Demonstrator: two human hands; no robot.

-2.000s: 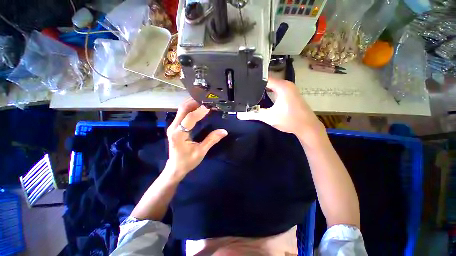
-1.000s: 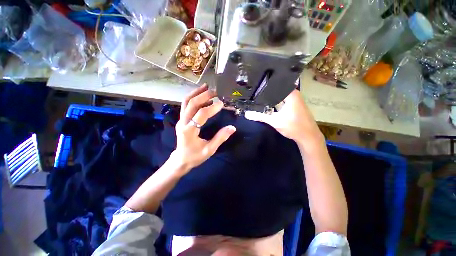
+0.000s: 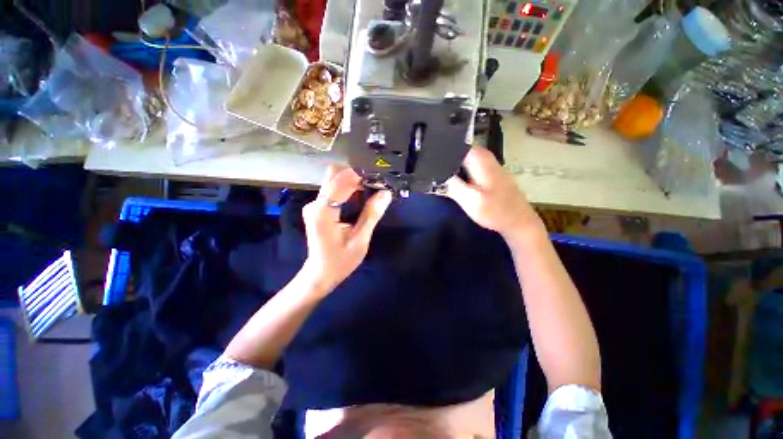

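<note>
The dark garment lies over the lap, its far edge up under the head of the button-sewing machine. My left hand is at the left of the clamp, thumb and fingers closed on the garment's edge. My right hand is at the right of the clamp, its thumb at the cloth and its fingers partly hidden behind the machine head. The cloth under the clamp is mostly hidden, and no button can be told there.
A white tray with gold-brown buttons is left of the head. The control panel, an orange, reddish snips and plastic bags lie right. Blue crates with dark garments stand on both sides below the table.
The view has shifted. My left thumb has moved up from the cloth to near the clamp, closing toward my left fingers. My right thumb has drawn back slightly to the right.
</note>
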